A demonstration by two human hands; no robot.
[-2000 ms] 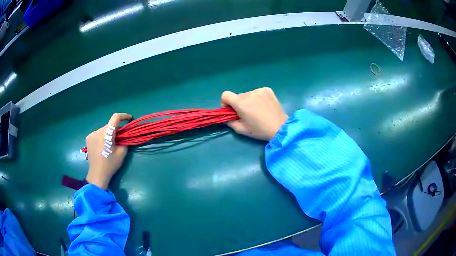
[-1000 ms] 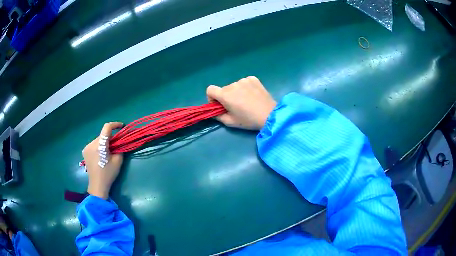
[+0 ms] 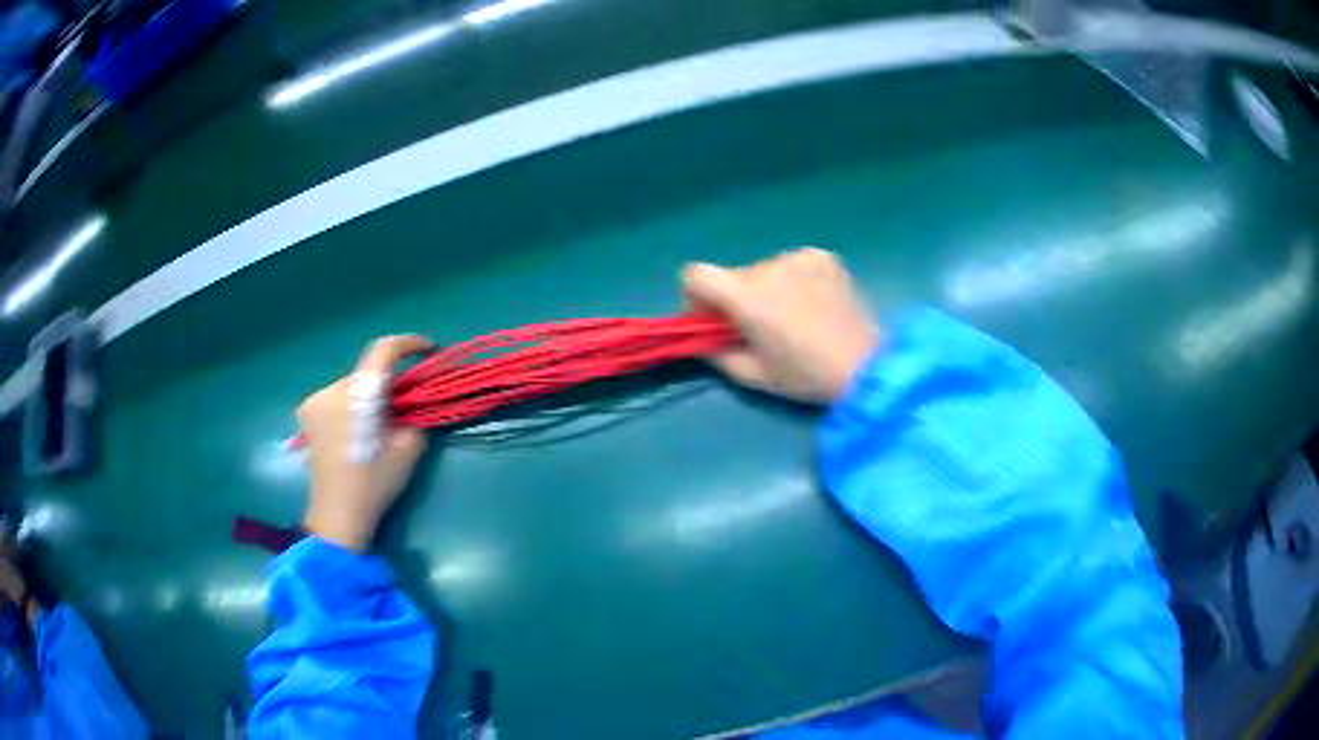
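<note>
A bundle of red wires (image 3: 557, 359) is stretched between my two hands over the green bench, slightly bowed, with dark strands or their shadow below it. My left hand (image 3: 347, 441) is closed around the left end; a white row lies across its knuckles, blurred, and small tips stick out past its left side. My right hand (image 3: 788, 325) is closed around the right end, which it hides. A dark maroon strap (image 3: 268, 535) is on my left wrist. The view is blurred.
A grey tray with dark contents (image 3: 58, 398) is at the far left. A neighbour's blue sleeve (image 3: 84, 680) shows at lower left. A white rail (image 3: 477, 152) crosses the bench. A blue bin (image 3: 159, 44) is at top left, clear plastic (image 3: 1164, 94) at top right.
The view has shifted, so the bench, tray and both hands appear further right in the picture than a second ago. The grip on both ends of the red bundle is unchanged.
</note>
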